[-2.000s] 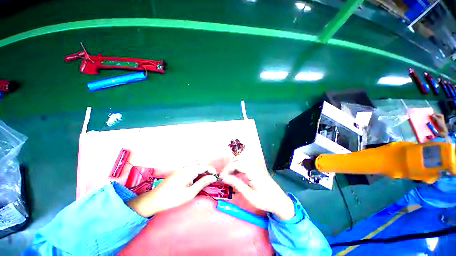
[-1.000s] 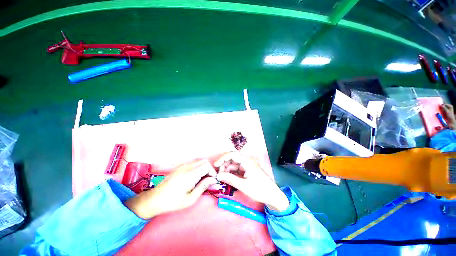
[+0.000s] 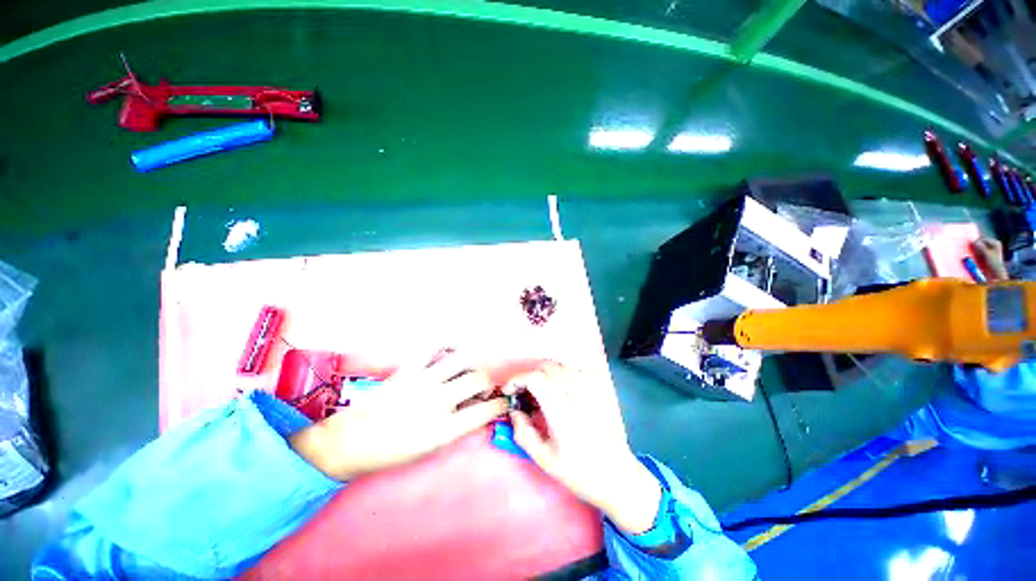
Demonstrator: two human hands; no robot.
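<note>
A red housing (image 3: 305, 380) with wires and a board lies on the pink-red mat (image 3: 420, 301), mostly under my hands. My left hand (image 3: 398, 422) lies over its middle, with fingertips at its right end. My right hand (image 3: 574, 437) is at that same end; thumb and fingers close around a small dark part (image 3: 515, 401) there. A blue cylinder (image 3: 506, 438) shows only in part below my fingertips. A short red cover (image 3: 262, 339) lies at the mat's left. The fingertip contact is small and partly hidden.
An orange screwdriver (image 3: 863, 322) hangs over the screw feeder (image 3: 710, 297) at right. A pile of small dark parts (image 3: 537, 304) lies on the mat. Another red housing (image 3: 210, 102) and blue cylinder (image 3: 205, 145) lie beyond it. A plastic bag (image 3: 16, 386) is at left; another person's hand (image 3: 991, 259) shows far right.
My hands stay together at the housing's right end, with my left fingers now flatter over it. The blue cylinder, earlier visible below my right hand, is now mostly hidden. The whole view has shifted slightly.
</note>
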